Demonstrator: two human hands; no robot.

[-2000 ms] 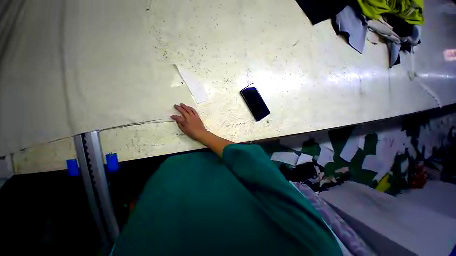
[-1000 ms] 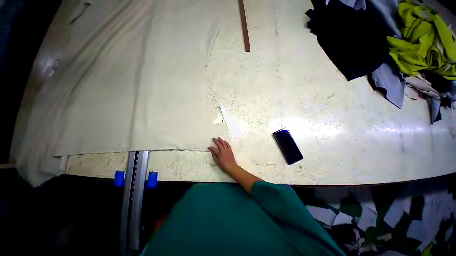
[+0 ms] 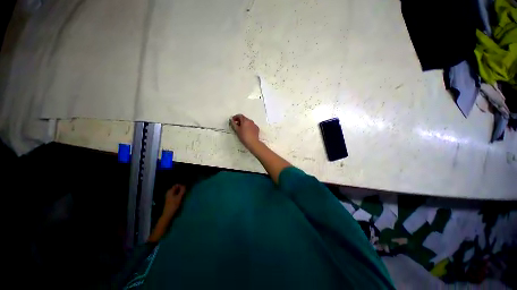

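Note:
The cream fabric (image 3: 107, 68) covers the left of the table, with faint folds and its near edge close to the table's front. My right hand (image 3: 245, 130) is at its near right corner, fingertips pinched together on the fabric edge. My left hand (image 3: 176, 195) hangs below the table edge, right of the silver cutter track (image 3: 144, 181); its fingers look curled, but it is dark and small. The track comes out from under the fabric and runs down past the table edge.
Blue blocks (image 3: 124, 153) flank the track. A black smartphone (image 3: 333, 139) lies right of my right hand. A white paper slip (image 3: 273, 107) lies just beyond that hand. Black, grey and yellow-green cloth (image 3: 448, 34) lies far right. White scraps (image 3: 448, 229) cover the green floor.
My right hand's spread fingers have closed at the fabric corner. My left hand has come into view below the table edge. The brown stick has left the view as the camera shifted.

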